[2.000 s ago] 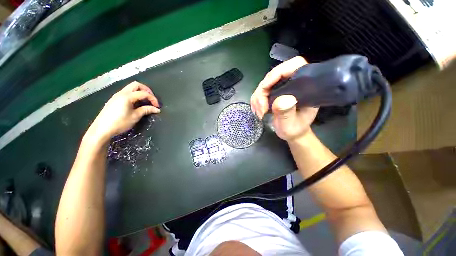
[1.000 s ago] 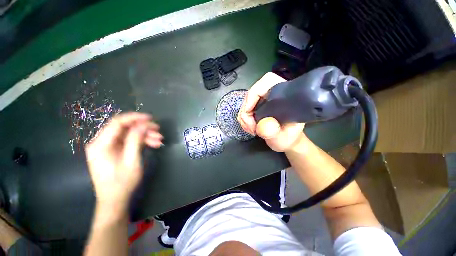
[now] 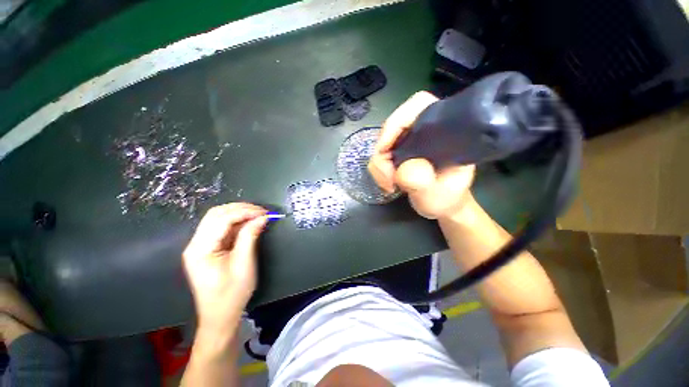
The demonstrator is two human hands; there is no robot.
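My right hand point(image 3: 427, 162) grips the dark grey electric screwdriver point(image 3: 476, 121); its front end is hidden by my fingers, over the right side of the screw dish point(image 3: 359, 162). My left hand point(image 3: 227, 253) pinches a thin, shiny metal fitting point(image 3: 275, 216) between thumb and fingertips, just left of the housings. Two plastic housings point(image 3: 317, 203) lie side by side on the bench, whitish under glare. The dish is full of silvery grains and sits at their upper right. A loose heap of thin shiny fittings point(image 3: 170, 172) lies to the left.
Black parts point(image 3: 349, 91) lie behind the dish. A grey plate point(image 3: 460, 48) and a black crate point(image 3: 589, 60) are at upper right. A cardboard box point(image 3: 642, 280) stands right of the bench. A small dark piece point(image 3: 44, 216) and another person's arm point(image 3: 19, 325) are at left.
My left hand has moved from the fittings heap towards the housings, and a thin fitting now shows in its fingertips. My right hand still holds the screwdriver by the dish.
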